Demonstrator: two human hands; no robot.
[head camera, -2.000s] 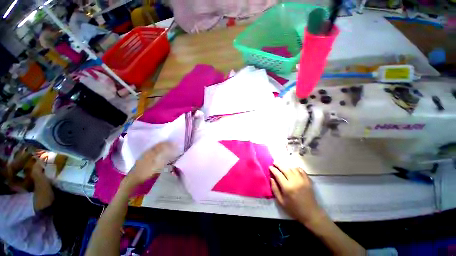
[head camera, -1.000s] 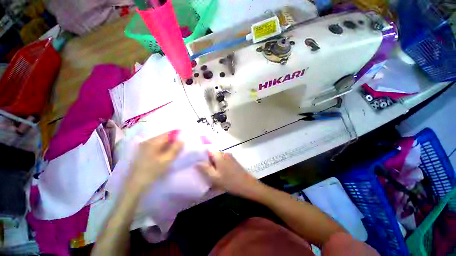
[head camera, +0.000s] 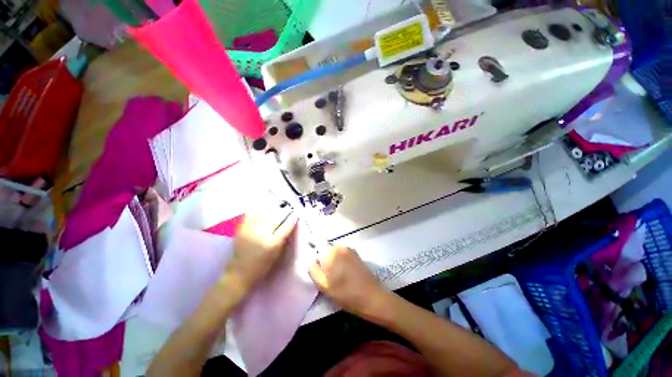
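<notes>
A pale cut panel (head camera: 274, 318) lies on the machine table below the needle end and hangs over the front edge. Another pale part (head camera: 188, 269) spreads to the left, with a magenta strip at its top. My left hand (head camera: 258, 250) presses on the panel just left of the needle area. My right hand (head camera: 345, 276) holds the panel's right edge, fingertips close to the presser foot (head camera: 323, 200). Glare hides the exact needle point. The white sewing machine (head camera: 435, 140) marked HIKARI stands behind my hands.
Pale panel stacks (head camera: 99, 276) and magenta fabric (head camera: 121, 162) lie at left. A pink holder (head camera: 203, 62) rises above the needle end. Dark-blue handled tool (head camera: 501, 184) lies under the arm. Bobbins (head camera: 593, 160) are at right. Baskets: green (head camera: 276, 62), red (head camera: 40, 121), blue (head camera: 564, 316).
The view swung right and closer to the machine. The panel, earlier flat with magenta showing, was turned pale side up and moved to the needle area. Both hands came together there.
</notes>
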